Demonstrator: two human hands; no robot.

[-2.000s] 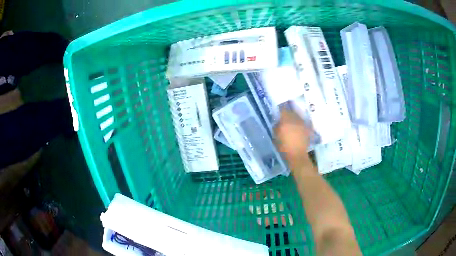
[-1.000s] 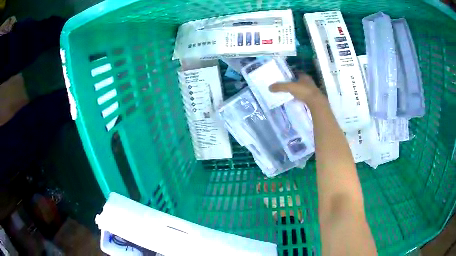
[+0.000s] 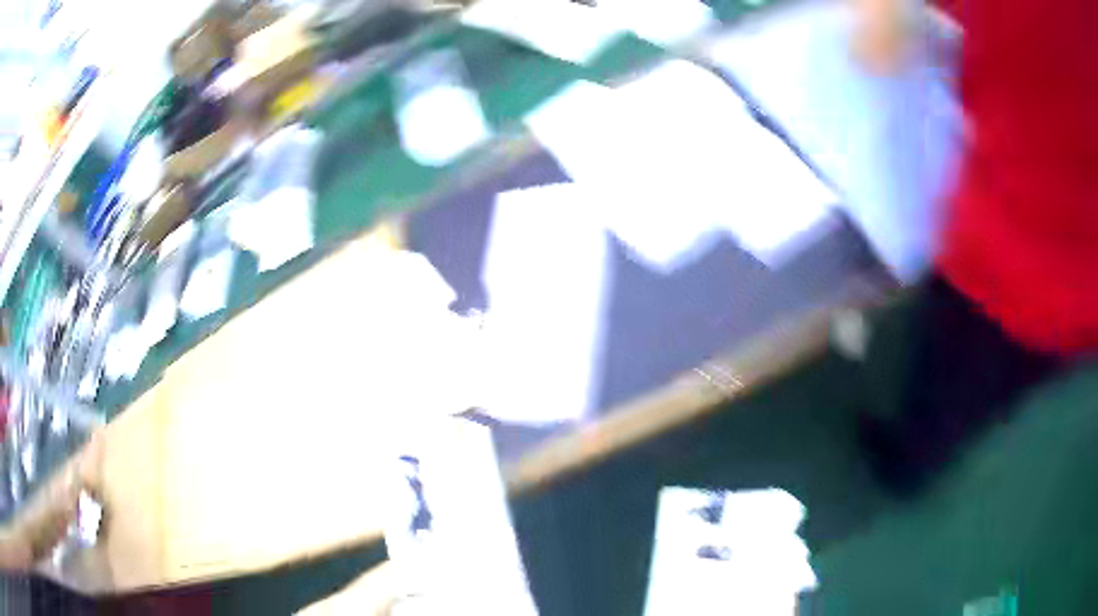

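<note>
The view is strongly blurred. A long white pack [image 3: 464, 529] with dark marks stands out at the bottom centre, partly over the bench edge. My left hand [image 3: 359, 592] shows as a small blurred patch at the bottom edge, against the pack's left side, and appears to hold it. A second white pack [image 3: 722, 560] with small dark marks is at the bottom, right of centre, above the green floor. What holds it is not visible. My right hand is out of the picture.
The brown bench [image 3: 241, 463] runs diagonally, with a bluish mat [image 3: 686, 319] bearing overexposed white pieces [image 3: 698, 157]. Beyond is the green conveyor [image 3: 361, 175] with spaced packs. A person in a red top [image 3: 1035, 169] is at the right, one hand by a pale stack.
The view has swung from the green crate to the bench and conveyor. The crate is out of view. The right hand, earlier inside the crate among the trays, no longer shows.
</note>
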